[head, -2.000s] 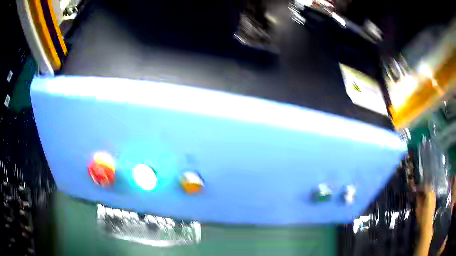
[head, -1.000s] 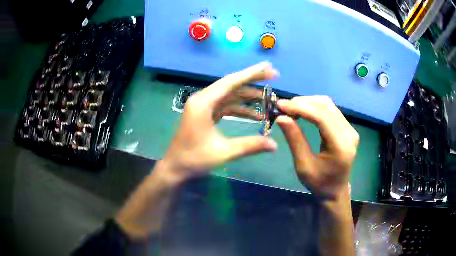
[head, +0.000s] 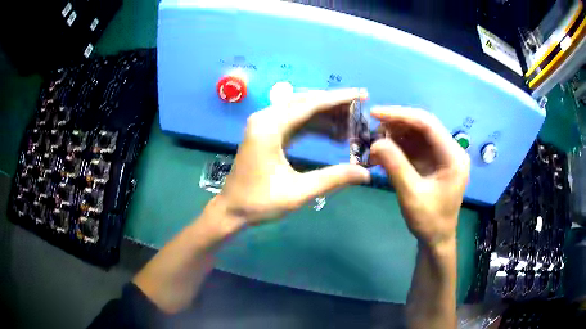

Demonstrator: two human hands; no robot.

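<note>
A small electronic assembly (head: 359,136) is held up on edge in front of the blue panel. My left hand (head: 270,157) grips it between the index fingertip at its top and the thumb at its bottom. My right hand (head: 421,170) has its thumb and index finger at the assembly's right side; a small dark part shows between those fingertips. Whether that part is fixed to the assembly cannot be told. The assembly's far face is partly hidden by the fingers.
The blue control panel (head: 193,58) has a red emergency stop (head: 231,89), a lit white button (head: 281,94) and a green button (head: 461,141). A filled black blister tray (head: 64,173) lies left, another (head: 530,238) right. A small clear strip (head: 215,173) lies behind my left hand.
The panel and trays sit lower in the view. My left index finger and thumb have closed onto the assembly's top and bottom edges. My right hand stays at its right side.
</note>
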